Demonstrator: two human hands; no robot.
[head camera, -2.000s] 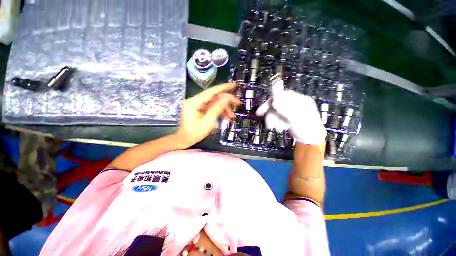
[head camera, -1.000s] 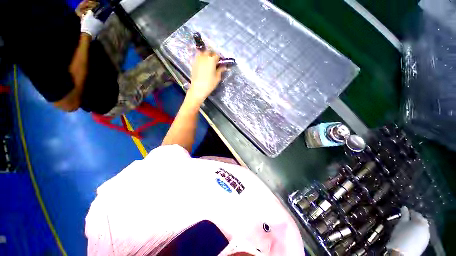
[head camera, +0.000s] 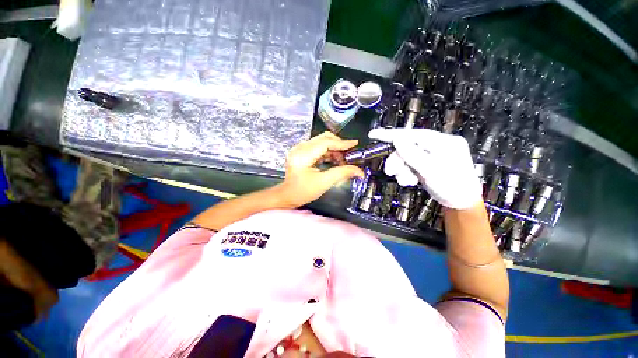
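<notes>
A dark metal cylindrical part (head camera: 366, 153) lies level between my two hands, in front of the tray's left edge. My bare left hand (head camera: 316, 168) grips its left end between thumb and fingers. My white-gloved right hand (head camera: 435, 162) holds its right end with thumb and fingertips. The blister tray of parts (head camera: 559, 210) lies under and beyond my right hand, with rows of dark and silvery cylinders. One dark part (head camera: 98, 98) lies on the wrapped tray stack (head camera: 203, 77) at the left.
A small bottle with a blue label (head camera: 337, 105) and a round silvery lid (head camera: 369, 94) stand between the stack and the tray. A white block (head camera: 10, 77) is at the far left. A person in camouflage trousers is at the lower left. Red stools show below the bench.
My left hand has come back from the wrapped stack, where one of two loose parts is gone. Both hands now meet on a part. The view has turned back toward the bench.
</notes>
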